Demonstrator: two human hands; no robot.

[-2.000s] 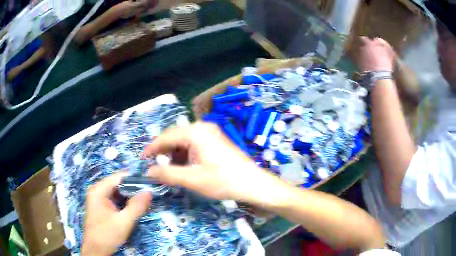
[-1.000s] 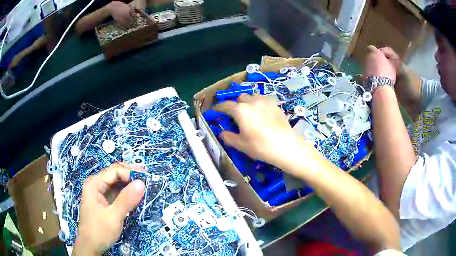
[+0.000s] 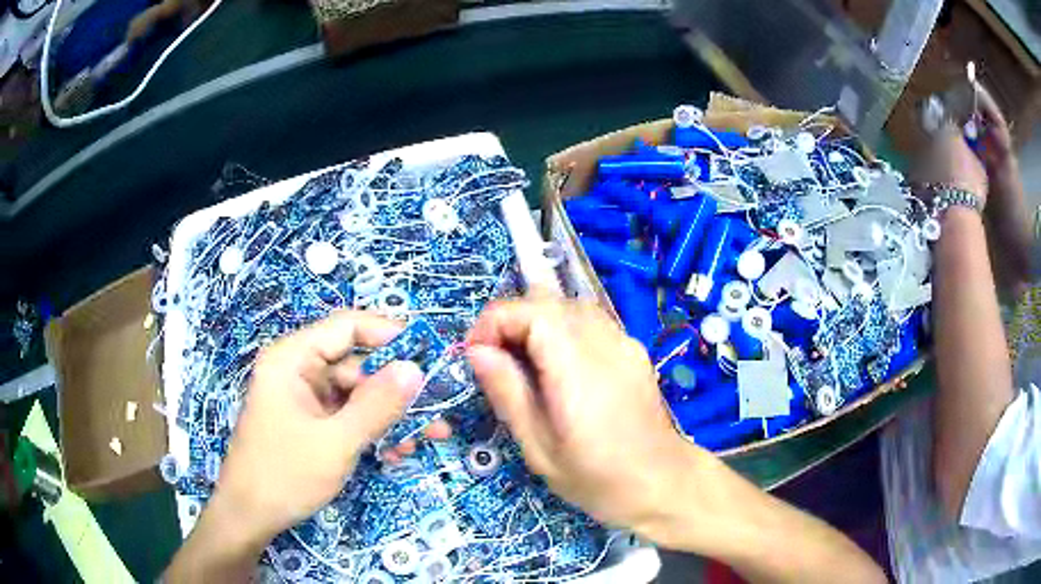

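My left hand holds a small blue circuit board between thumb and fingers above the white tray. My right hand is beside it, thumb and forefinger pinched on thin red and white lead wires at the board's right edge. Whether a plug sits between those fingertips is too small to tell. The tray is heaped with blue boards, tangled white wires and white rings. A little of something skin-coloured shows below the board, likely my right hand's other fingers.
The right carton holds blue battery packs, grey plates and wired parts. A small carton with pale bits is at the left, near a green reel. Another person's arm is at the right. A brown box stands at the back.
My right hand has left the right carton and come back over the tray to the wires at the board. My left hand still holds the board. The view has shifted, moving things right.
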